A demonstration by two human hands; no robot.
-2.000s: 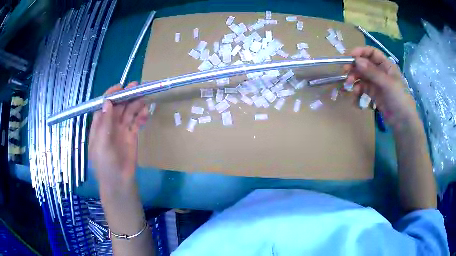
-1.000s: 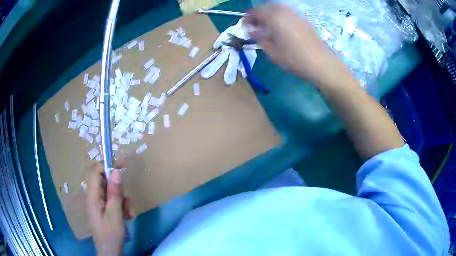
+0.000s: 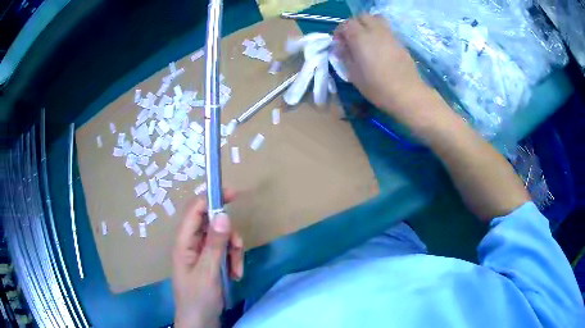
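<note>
My left hand [image 3: 208,256] grips a long shiny silver tube [image 3: 213,134] near its lower part and holds it upright in the picture, over the cardboard. Its far end runs out of the top edge. My right hand [image 3: 362,48] is at the white work glove [image 3: 314,67] and grips the glove's edge; the glove is partly raised and blurred. A heap of small white plastic pieces [image 3: 163,138] lies on the tan cardboard sheet [image 3: 301,173]. A shorter silver rod [image 3: 266,99] lies on the cardboard, one end beneath the glove.
Long metal strips [image 3: 32,243] lie at the left, with a thin strip [image 3: 72,198] beside the cardboard. Clear plastic bags [image 3: 474,64] are piled at the upper right. A blue-handled tool [image 3: 386,130] lies right of the cardboard. Another thin rod [image 3: 314,17] lies at the top.
The view has turned to the right since two seconds ago. My right hand has let go of the long tube and moved to the glove, which has shifted. The blue-handled tool lies lower, off the glove.
</note>
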